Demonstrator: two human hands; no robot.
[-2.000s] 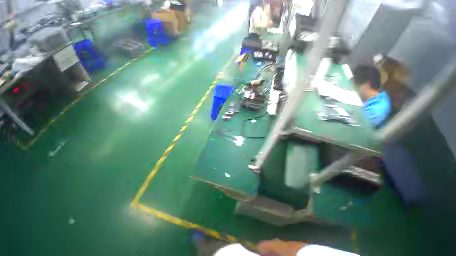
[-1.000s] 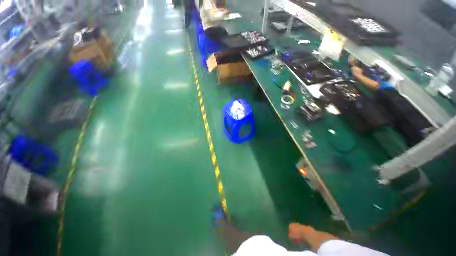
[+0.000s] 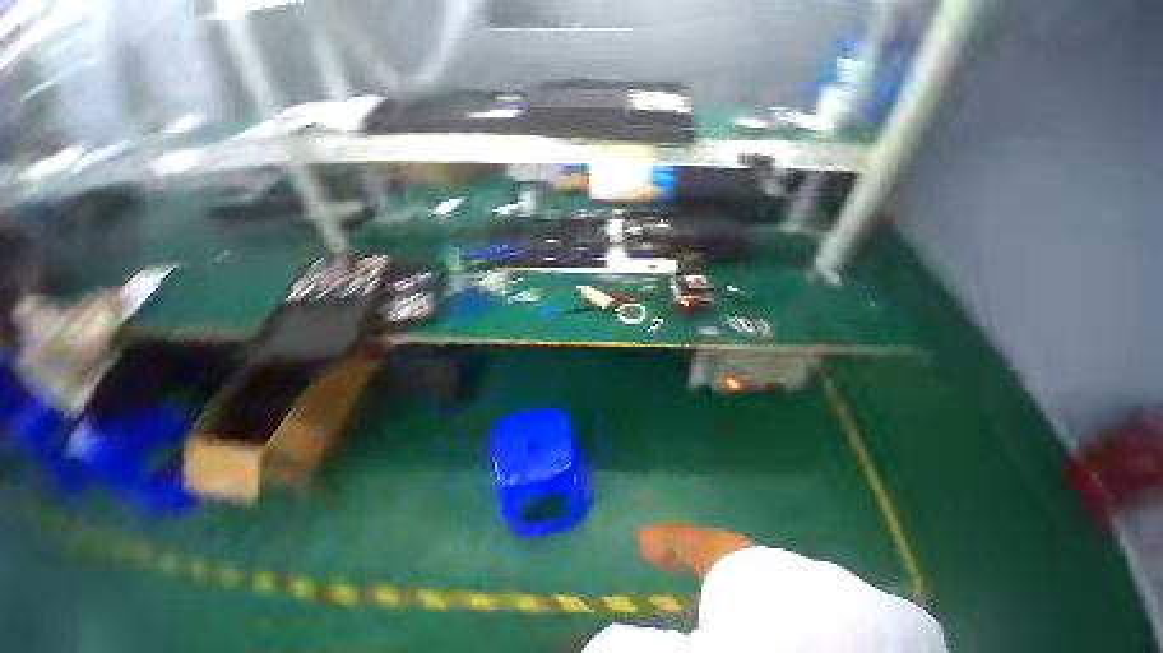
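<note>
My right hand (image 3: 693, 546) is bare, blurred and small at the lower middle, below a white sleeve, above the floor and away from the bench; its fingers are unclear. My left hand is not in view; a bit of white shows at the bottom edge. A blue plastic stool (image 3: 540, 472) stands on the floor in front of the green-topped bench (image 3: 842, 325). On the bench lie a white ring-shaped item (image 3: 631, 313), small metallic parts (image 3: 750, 327) and dark trays.
An open brown carton (image 3: 227, 467) stands on the floor at left, near a person in light clothing (image 3: 77, 338). An overhead shelf (image 3: 497, 151) holds black trays (image 3: 610, 112). A slanted post (image 3: 899, 140) rises at right. Yellow-black tape (image 3: 446, 597) crosses the floor.
The view has turned right to face the bench side-on. The stool and carton now appear lower and further left. My right hand is still away from the bench.
</note>
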